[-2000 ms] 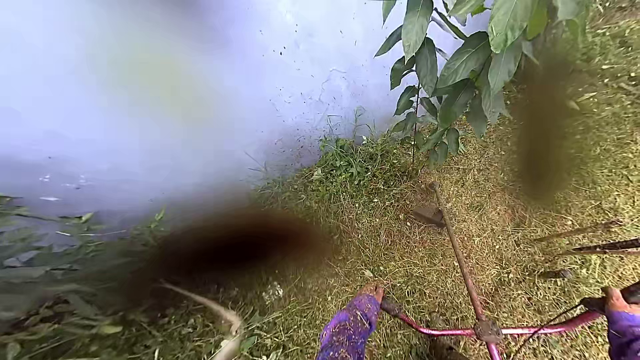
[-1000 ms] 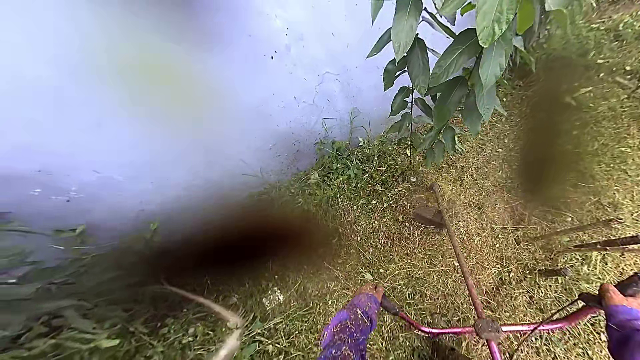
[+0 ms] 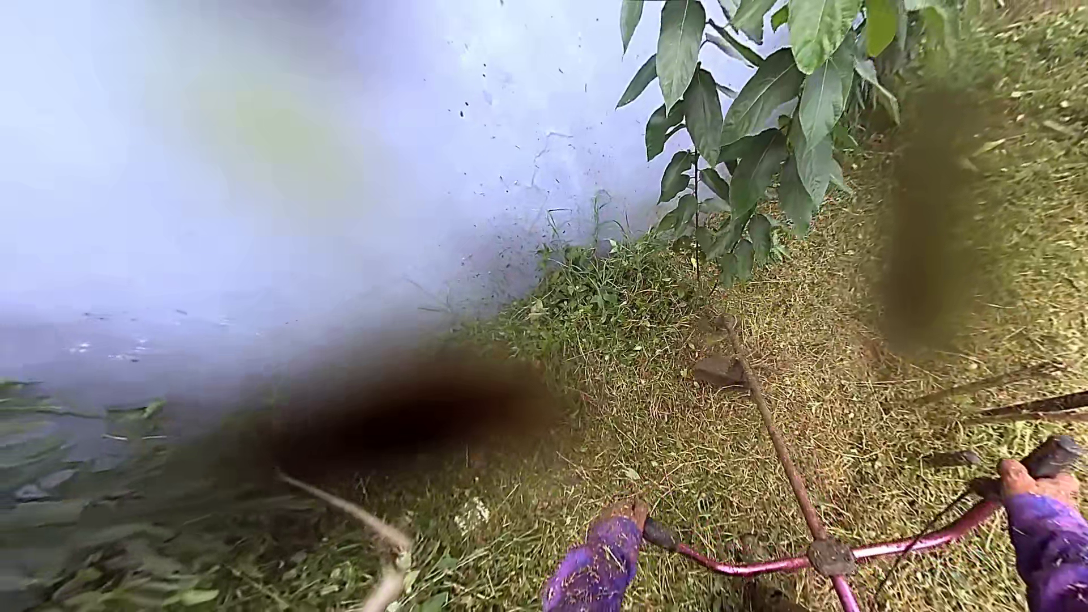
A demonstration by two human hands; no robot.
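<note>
My left hand (image 3: 625, 512) is closed around the left grip of a brush cutter's pink metal handlebar (image 3: 756, 567), at the bottom of the view. At the right edge my right hand (image 3: 1035, 483) holds the other grip, where a thin cable runs down. From the handlebar clamp (image 3: 830, 558) the brush cutter's shaft (image 3: 778, 442) reaches forward to a dirty guard (image 3: 719, 371) near the ground. Its cutting end lies by green grass (image 3: 629, 285); the cutting part itself cannot be made out. Purple sleeves covered with clippings reach both hands.
A leafy sapling (image 3: 699, 178) stands just beyond the cutting end. Cut grass (image 3: 858, 382) covers the ground. Sticks (image 3: 1033, 408) lie at the right and a pale branch (image 3: 365, 518) at lower left. Dark and whitish blurs hide much of the left side.
</note>
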